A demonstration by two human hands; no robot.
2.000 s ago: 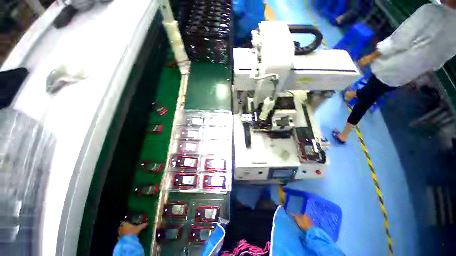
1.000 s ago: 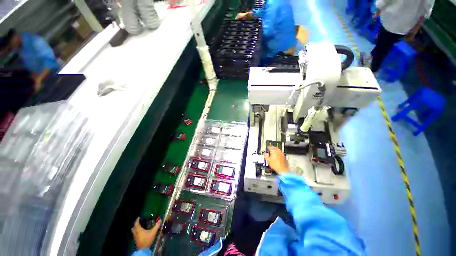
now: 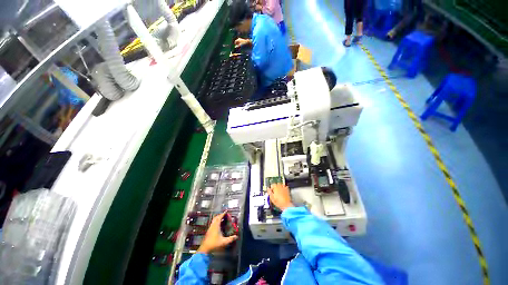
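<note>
My left hand (image 3: 216, 236) holds a black phone unit with a red rim (image 3: 229, 225) above the clear tray (image 3: 243, 189). The tray holds two rows of phone units, several under or beside my hand. My right hand (image 3: 280, 196) is on the left station of the white machine (image 3: 334, 111), over a fixture. My fingers cover what lies under them, so I cannot tell whether they grip anything. Another phone unit (image 3: 322, 180) sits in the machine's right station.
A green belt (image 3: 149, 222) with several spaced phone units runs left of the pale rail (image 3: 203, 153). Dark stacked trays (image 3: 227, 83) stand beyond, near a worker in a blue smock (image 3: 269, 50). Clear empty trays (image 3: 36, 236) lie at left. Blue stools (image 3: 452, 96) stand on the right.
My left hand has moved from the belt rightward to above the tray, holding a phone unit. My right hand remains at the machine's left station. The camera view has shifted.
</note>
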